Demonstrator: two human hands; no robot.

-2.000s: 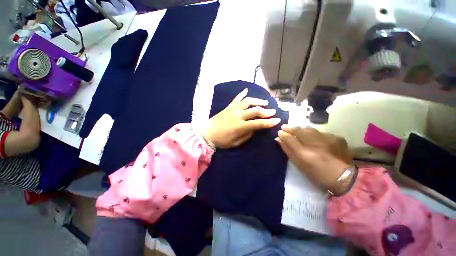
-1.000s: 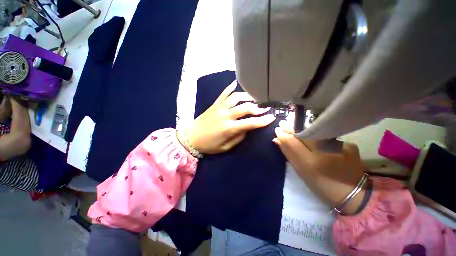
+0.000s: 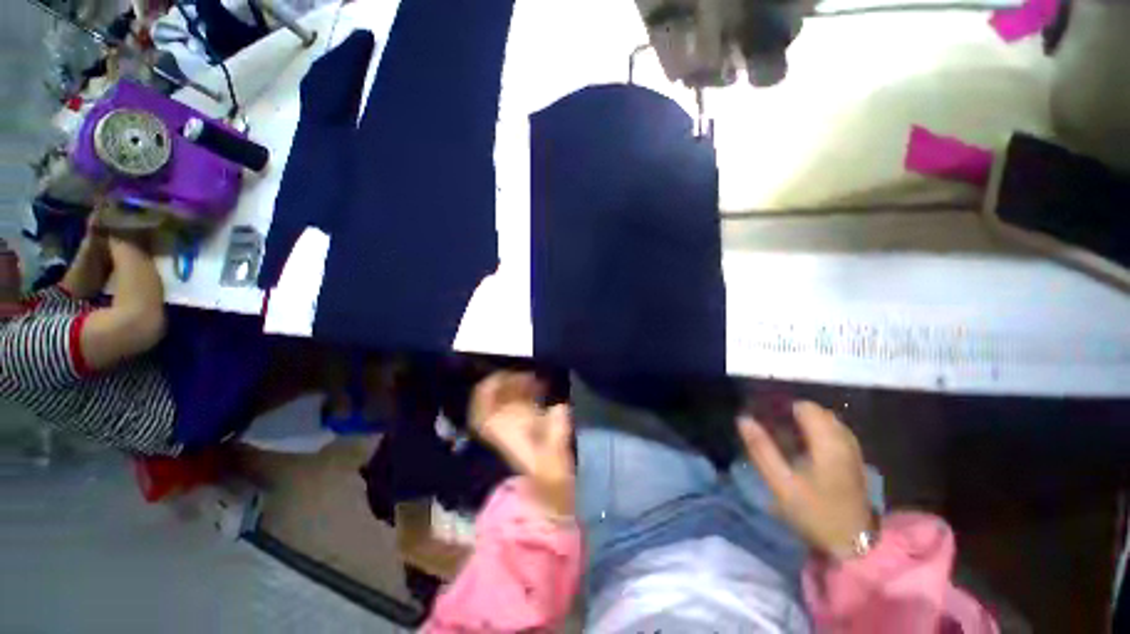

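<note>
A dark navy panel (image 3: 626, 235) lies on the white table, its curved top end at the needle area (image 3: 701, 114) of the machine. Its lower end hangs over the table's front edge towards the lap. My left hand (image 3: 527, 427) is below the table edge, left of the panel, blurred, fingers bent. My right hand (image 3: 812, 477) is below the edge, right of the hanging cloth, thumb and fingers apart around a dark area. It is too dark and blurred to tell whether either hand holds cloth. The machine head (image 3: 725, 31) is cut off by the top edge.
Waiting navy panels (image 3: 415, 186) lie left on the table (image 3: 514, 316). A magenta scrap (image 3: 948, 155) and black rectangle (image 3: 1066, 198) are at right. A person's arm (image 3: 124, 303) is by a purple machine (image 3: 155, 155) at far left. A navy heap (image 3: 403, 464) hangs below the table.
Both hands have left the panel near the needle and moved down below the table edge. The view has shifted, so the machine head is higher and more lap shows. The panel lies uncovered.
</note>
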